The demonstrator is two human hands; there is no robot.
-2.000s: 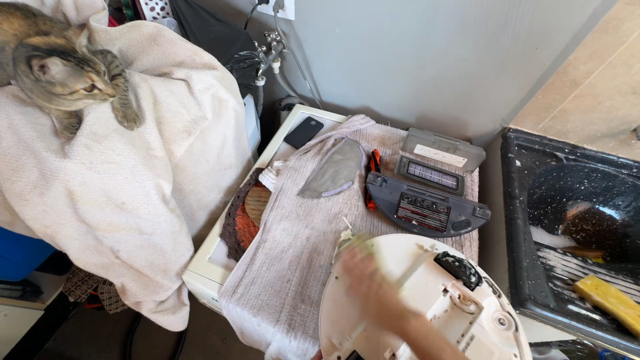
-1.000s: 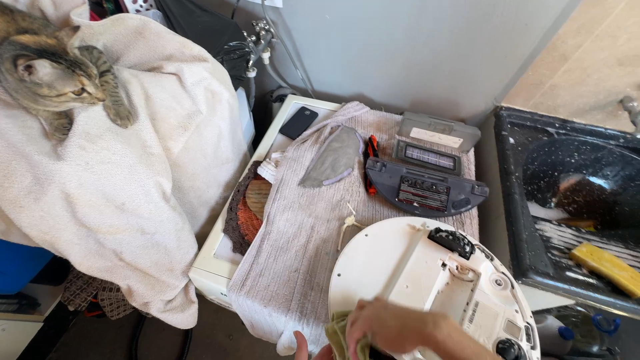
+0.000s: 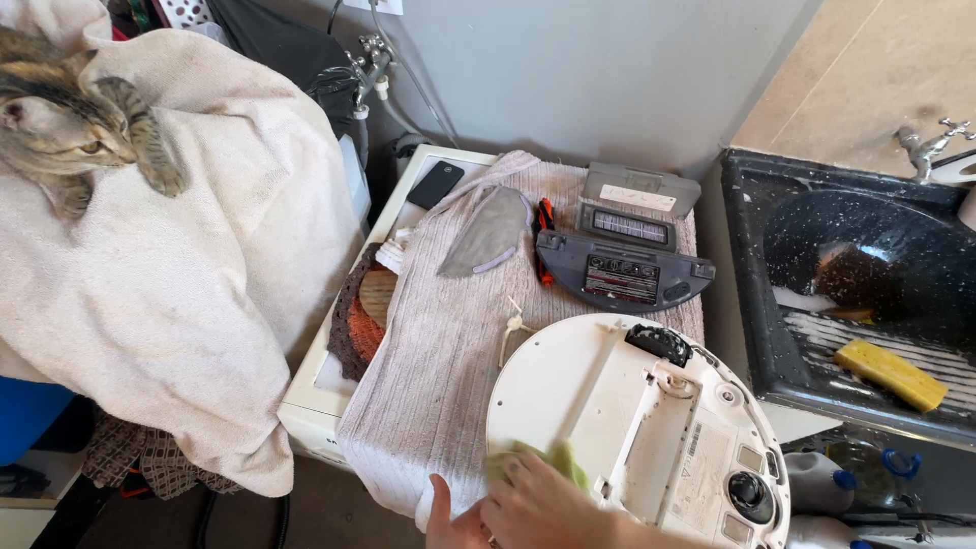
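Note:
An upturned white robot vacuum (image 3: pixel 564 381) lies on a striped towel, its underside, wheels and open brush slot showing. My right hand (image 3: pixel 537 492) presses a green cloth (image 3: pixel 564 461) against its lower left edge. Beside that edge is my left hand (image 3: pixel 457 522), thumb raised, mostly cut off by the frame's bottom; its grip is hidden. Above the vacuum lie a dark dustbin part (image 3: pixel 679 284), a framed filter (image 3: pixel 629 227), a grey plastic cover (image 3: pixel 644 183), an orange and black brush (image 3: pixel 544 240) and a grey mop pad (image 3: pixel 484 232). A pale side brush (image 3: pixel 515 324) touches the towel near the rim.
The towel (image 3: pixel 412 381) covers a white appliance top (image 3: pixel 313 381), which also holds a phone (image 3: pixel 435 184). A cat (image 3: pixel 76 130) rests on a cream blanket (image 3: pixel 191 252) at left. At right are a wet black sink (image 3: pixel 751 305), a yellow sponge (image 3: pixel 892 374) and plastic bottles (image 3: pixel 820 484) below.
Two seconds ago my right hand was farther up over the vacuum; it is now at the lower left edge with the cloth. My left hand has come into view at the bottom.

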